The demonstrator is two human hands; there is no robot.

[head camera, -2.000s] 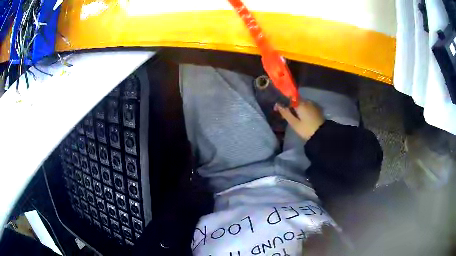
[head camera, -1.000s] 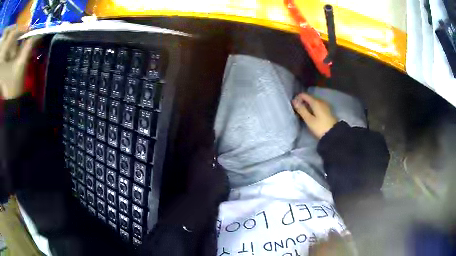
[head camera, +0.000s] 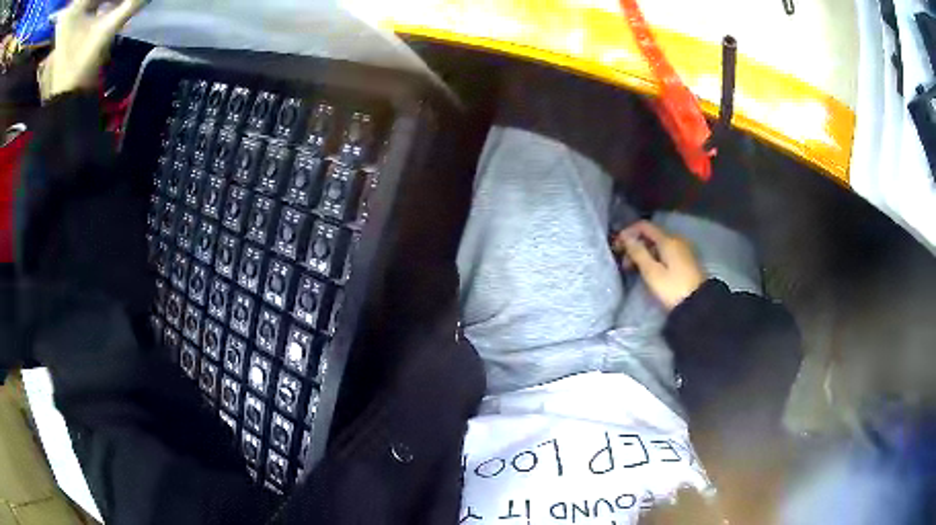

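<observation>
A black tray (head camera: 354, 338) stands left of my legs, filled with rows of black units (head camera: 249, 265) with round centres. A pale sheet (head camera: 257, 36) lies across its far edge. My left hand (head camera: 82, 51) is at the far left corner, fingers spread near the sheet's end; whether it grips the sheet is unclear. My right hand (head camera: 665, 265) rests over my lap, fingers curled by a small dark patch between my thighs; whether it holds something is unclear. A red slim tool (head camera: 672, 97) hangs over the bench edge.
The yellow-edged bench (head camera: 575, 70) runs across the top. A dark rod (head camera: 728, 82) stands beside the red tool. White material (head camera: 893, 123) is at the right. A blue bin (head camera: 36, 21) is at top left. Red cloth (head camera: 12, 195) shows at the left edge.
The pale sheet has swung up and away from over the tray. My left hand has come into view and moved slightly right. The tray, red tool and rod appear further right.
</observation>
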